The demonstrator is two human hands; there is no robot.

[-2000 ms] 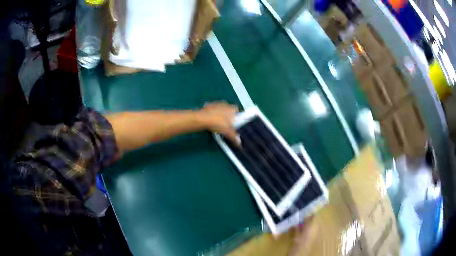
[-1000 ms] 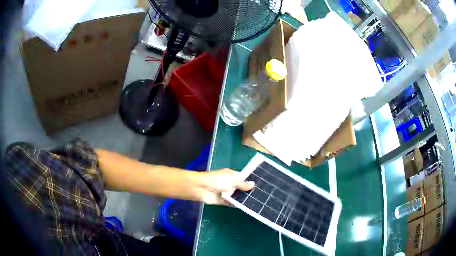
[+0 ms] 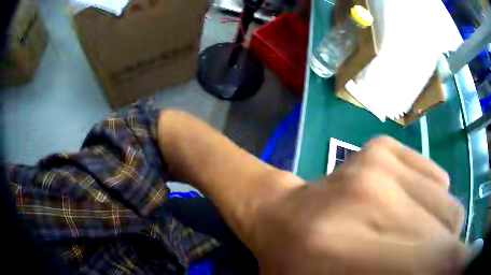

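My left hand [image 3: 371,204] is large, blurred and close to the camera at the lower right, back of the hand up and fingers curled. Its fingertips and palm are hidden, so I cannot tell if it holds anything. A solar panel [image 3: 343,154], dark with grid lines and a white frame, shows only one corner behind the hand, over the green bench [image 3: 317,126]. The hand hides the rest. I cannot make out my right hand.
An open carton [image 3: 358,63] with a white sheet stack [image 3: 412,53] stands at the upper right. A water bottle [image 3: 336,48] stands beside it. A red crate [image 3: 282,51], black fan base [image 3: 230,71] and large brown carton [image 3: 145,48] are on the floor.
The view has shifted, so the carton and bottle sit further right and higher. My left hand has come much closer to the camera and now covers most of the panel.
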